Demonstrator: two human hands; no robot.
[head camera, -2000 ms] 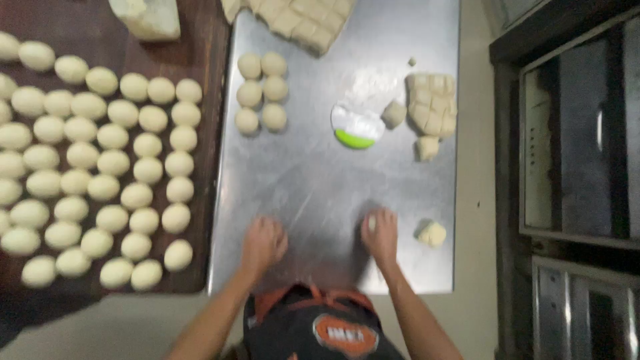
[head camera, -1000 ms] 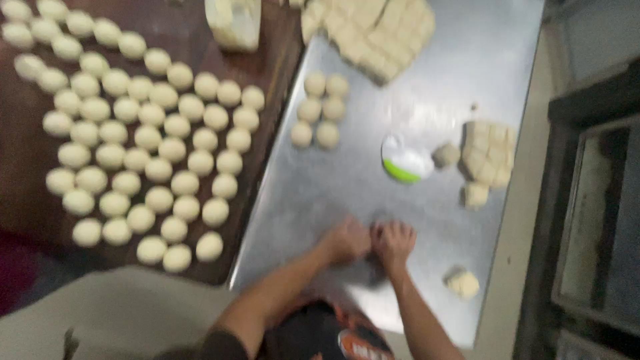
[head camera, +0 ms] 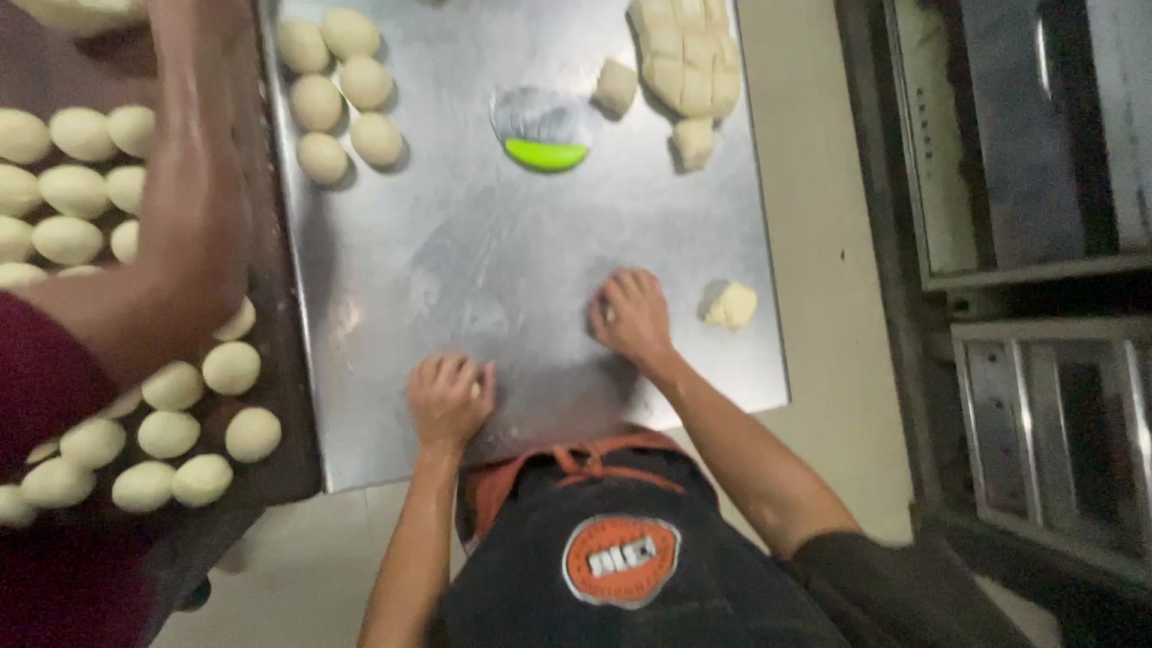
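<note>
My left hand [head camera: 450, 396] is curled over a piece of dough on the metal tabletop [head camera: 540, 333], close to the front edge; a bit of pale dough shows by the thumb. To its right and farther up, my right hand [head camera: 632, 315] is cupped over another piece, mostly hidden under the fingers. A rough dough lump [head camera: 731, 306] lies just right of my right hand. Beyond the hands rests a scraper with a bright green edge [head camera: 546, 154]. Near it are a single dough piece [head camera: 616, 87] and a slab of dough cut into squares [head camera: 688, 58].
Several smooth dough balls [head camera: 317, 103] stand in two columns at the tabletop's upper left. A dark board [head camera: 292, 423] at the left carries rows of dough balls [head camera: 67, 240]. A co-worker's arm [head camera: 193, 216] in a dark red sleeve reaches over it. Metal equipment [head camera: 1062, 405] stands at the right.
My hands, close together one second ago, are now apart. A co-worker's arm has come in over the board at the left. The view has shifted and turned.
</note>
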